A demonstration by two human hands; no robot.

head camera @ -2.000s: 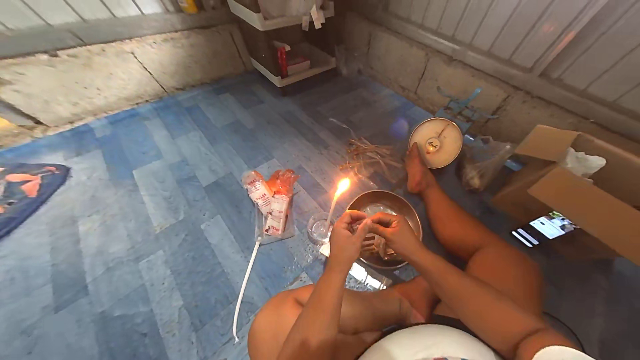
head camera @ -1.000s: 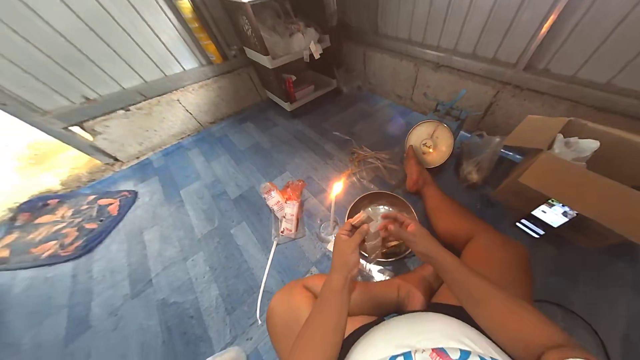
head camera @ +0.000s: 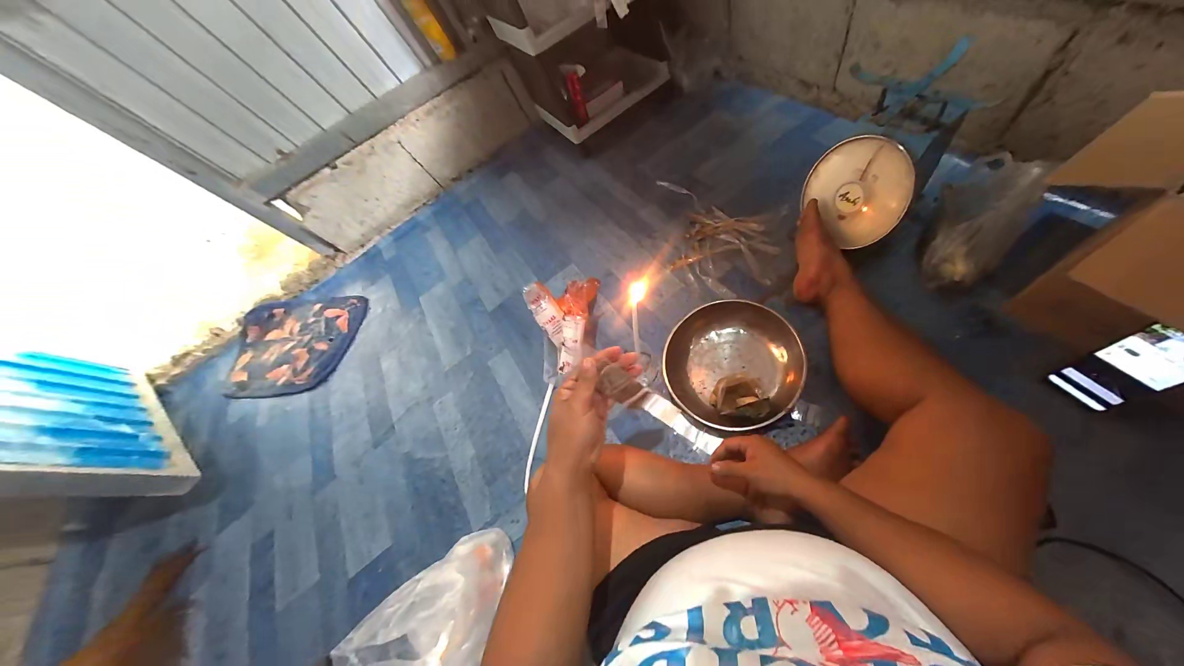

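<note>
My left hand (head camera: 592, 388) holds one end of a clear plastic strip (head camera: 680, 424), with a small brownish piece in or under it at the fingers. My right hand (head camera: 754, 467) is by the strip's other end, fingers curled; whether they grip it is unclear. A lit candle (head camera: 635, 319) stands upright just beyond my left hand. Right of it, a round metal bowl (head camera: 733, 338) holds a few small folded brownish pieces (head camera: 740, 395). Printed plastic packets (head camera: 562, 324) with orange contents lie left of the candle.
Dry strips (head camera: 726, 240) lie beyond the bowl, near a round lid (head camera: 858, 191) touching my foot. Cardboard box (head camera: 1124, 231), plastic bag (head camera: 980, 222) and lit phone (head camera: 1087, 388) are right. A floor mat (head camera: 301, 347), a clear bag (head camera: 435, 606) and someone's blurred limb (head camera: 139, 610) are left.
My hands, close together over the bowl before, are now apart: the left has moved left beside the candle, the right toward my lap. The bowl's inside is now uncovered. The view has swung left.
</note>
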